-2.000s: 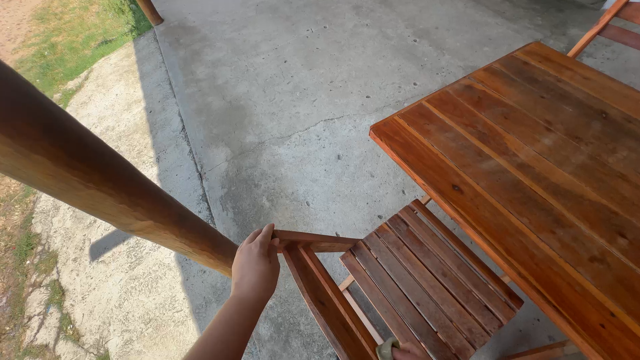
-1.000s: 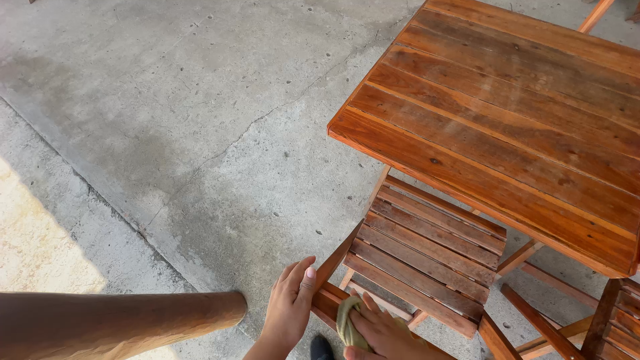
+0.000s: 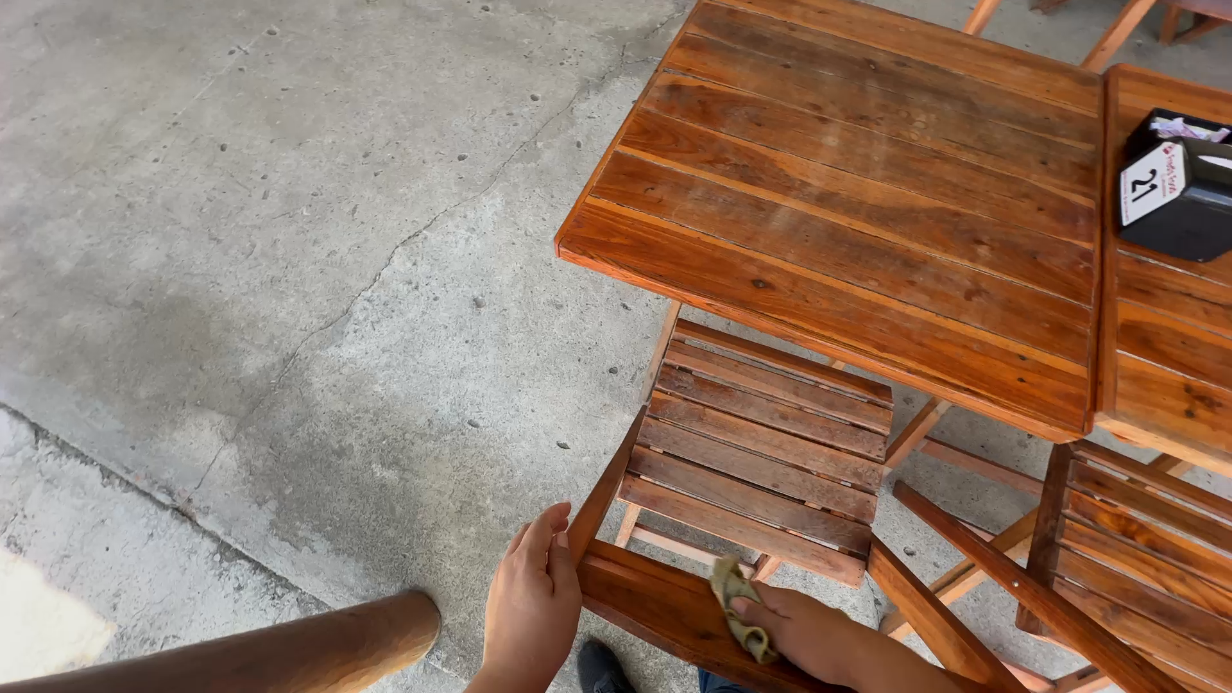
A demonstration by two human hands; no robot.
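My left hand (image 3: 532,599) rests against the left end of the top backrest slat (image 3: 645,595) of a folding wooden chair, its fingers together along the side post. A crumpled yellowish-green cloth (image 3: 739,608) is in my right hand (image 3: 804,630), pressed on the same slat further right. The chair's slatted seat (image 3: 760,448) lies beyond the backrest, partly under the near edge of a varnished wooden table (image 3: 847,173). Dull, whitish smears show on the tabletop.
A round wooden post (image 3: 318,640) stands at the lower left. A second slatted chair (image 3: 1145,549) is at the right. A black holder (image 3: 1184,197) with a numbered card sits on the adjoining table (image 3: 1174,318). My dark shoe (image 3: 602,666) is on the concrete floor.
The view has swung right. My right hand with the cloth has moved right along the backrest slat, away from my left hand, which stays at the slat's left end.
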